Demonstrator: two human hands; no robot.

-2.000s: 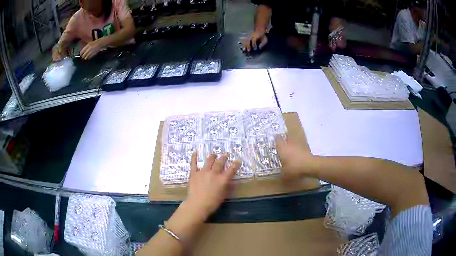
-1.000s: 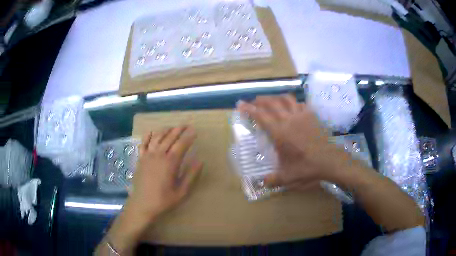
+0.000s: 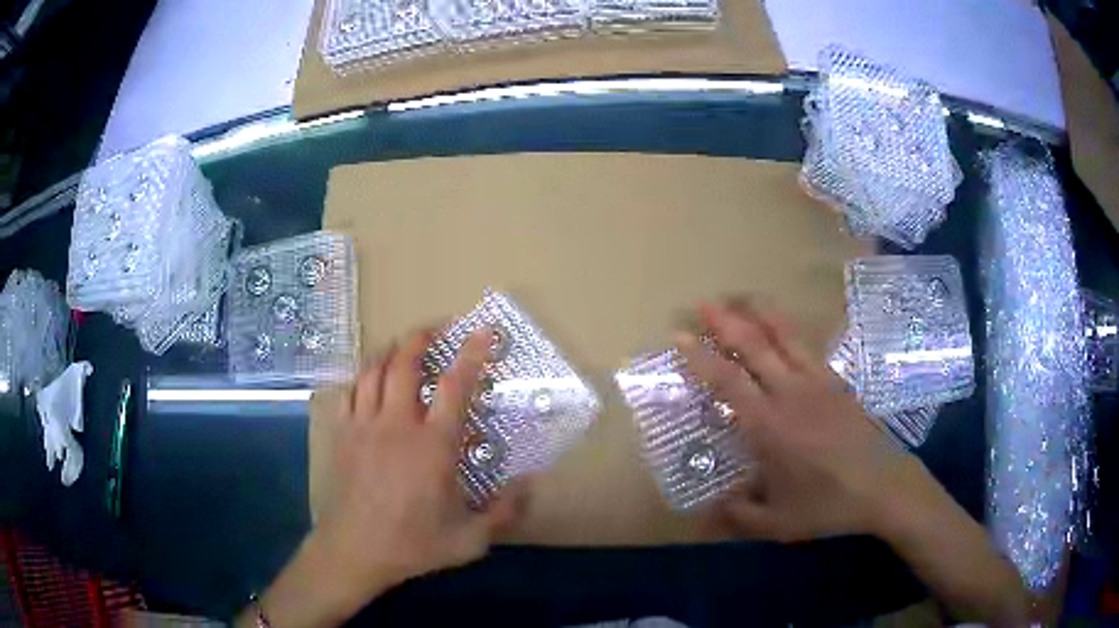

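A tan cardboard sheet (image 3: 565, 233) lies in front of me. My left hand (image 3: 405, 454) holds a clear square lens plate (image 3: 540, 390), turned cornerwise, with its fingers over the plate's left part. My right hand (image 3: 804, 429) holds another lens plate (image 3: 681, 423) at its right side, tilted; the hand is slightly blurred and covers part of it. The two plates are apart. A single lens plate (image 3: 292, 307) lies at the cardboard's left edge. A few overlapping plates (image 3: 911, 325) lie at its right edge.
A tall stack of plates (image 3: 135, 233) stands at left, a twisted stack (image 3: 877, 141) at upper right. Bubble wrap (image 3: 1037, 356) lies far right. Beyond the metal rail (image 3: 552, 88), a plate block (image 3: 515, 22) sits on cardboard. A white glove or rag (image 3: 61, 417) and red crate (image 3: 49, 583) are at left.
The view has tipped down from the far block to the near cardboard. My left hand, empty one second ago, has taken a plate. My right hand's plate has turned and moved nearer.
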